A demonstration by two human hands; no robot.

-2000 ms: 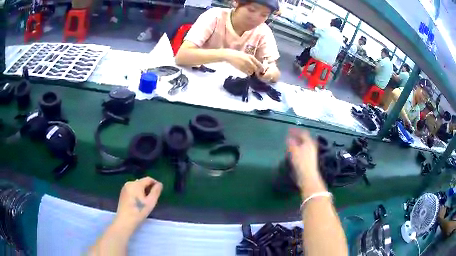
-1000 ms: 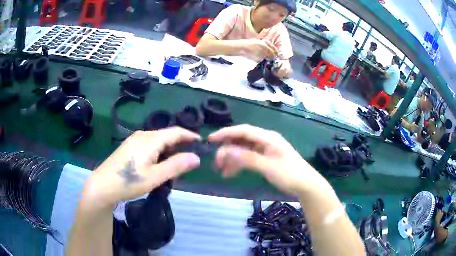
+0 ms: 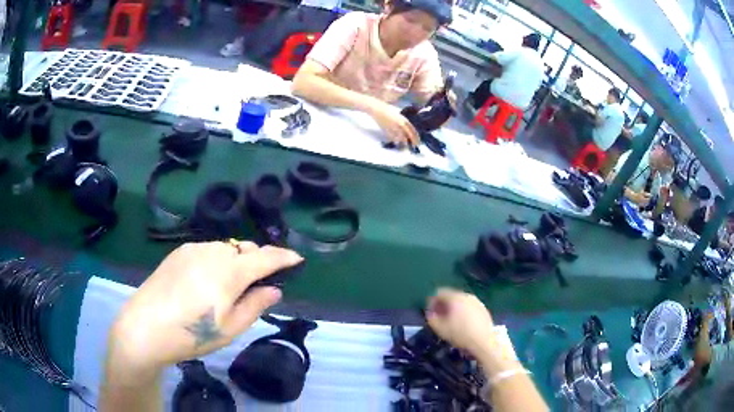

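My left hand is above the left part of the white foam sheet, thumb and fingers pinching a dark piece, seemingly a headband end. Two black ear cups lie on the sheet below it, one with a pale edge line, the other cut off by the lower edge. My right hand is at the back edge of the pile of black glossy arm pieces; its fingers are curled and blurred, and I cannot see whether they hold a piece.
Headphone assemblies stand on the green conveyor belt, with another group at right. Curved strands fan out at left. Metal bands and a white fan are at right. A person works opposite.
Both hands were together over the sheet; my right hand has moved right and down to the arm-piece pile. My left hand still pinches the dark piece. Both ear cups now show on the sheet.
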